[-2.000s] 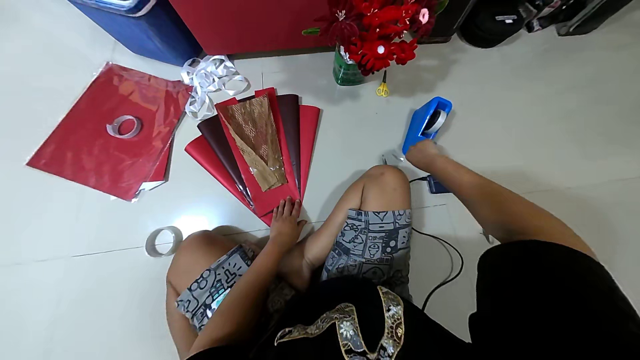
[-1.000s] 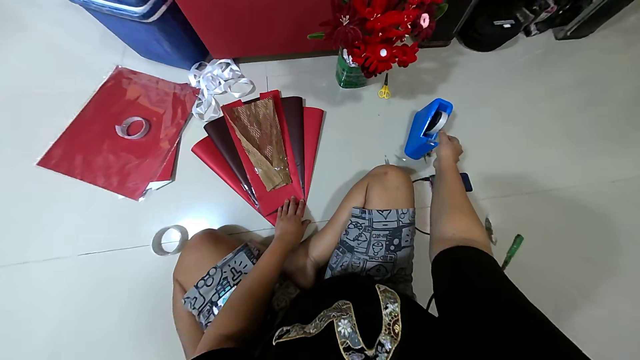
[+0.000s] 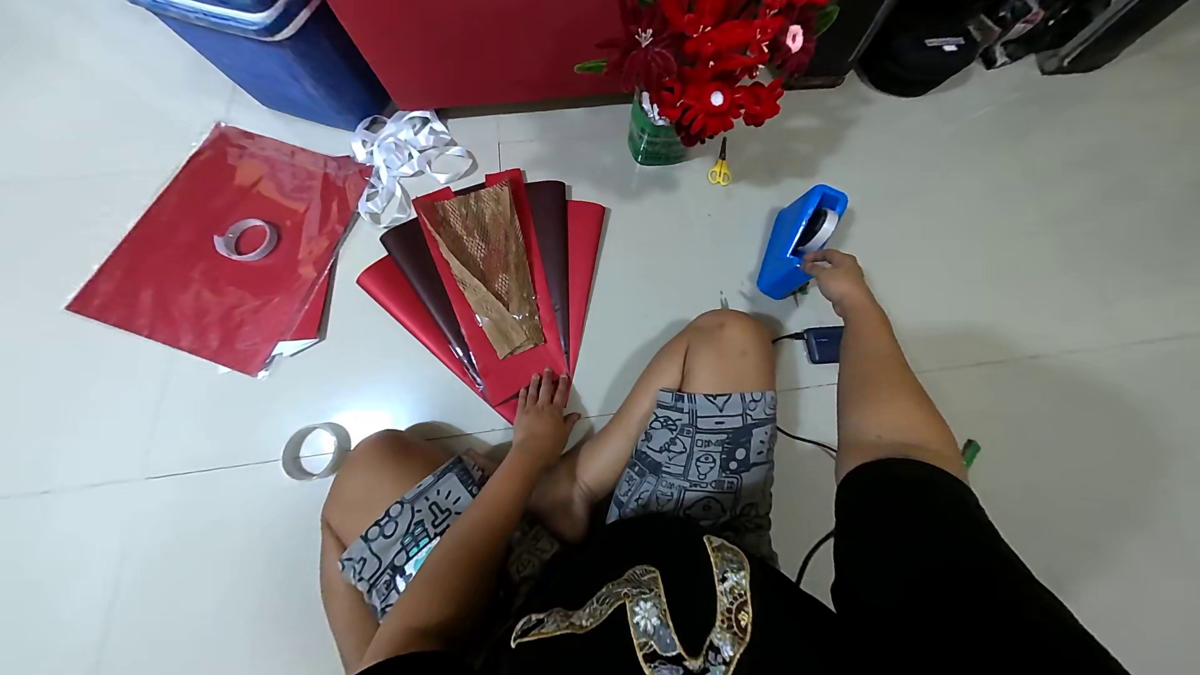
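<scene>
My left hand rests with spread fingers on the lower tip of a fan of folded red and dark maroon wrapping paper on the tiled floor. Brown honeycomb paper lies on top of the fan. On the right, my right hand is at the blue tape dispenser, its fingertips at the near side of the tape roll. Whether tape is between those fingers cannot be told. Small yellow-handled scissors lie beyond the dispenser.
Red sheets in clear plastic lie at left under a small tape roll. Around are white ribbon, a wider tape roll, red flowers in a green container, a blue cooler and a dark corded device.
My right hand has moved from the dispenser's near end to beside its tape roll. My left hand has stayed on the paper fan's tip.
</scene>
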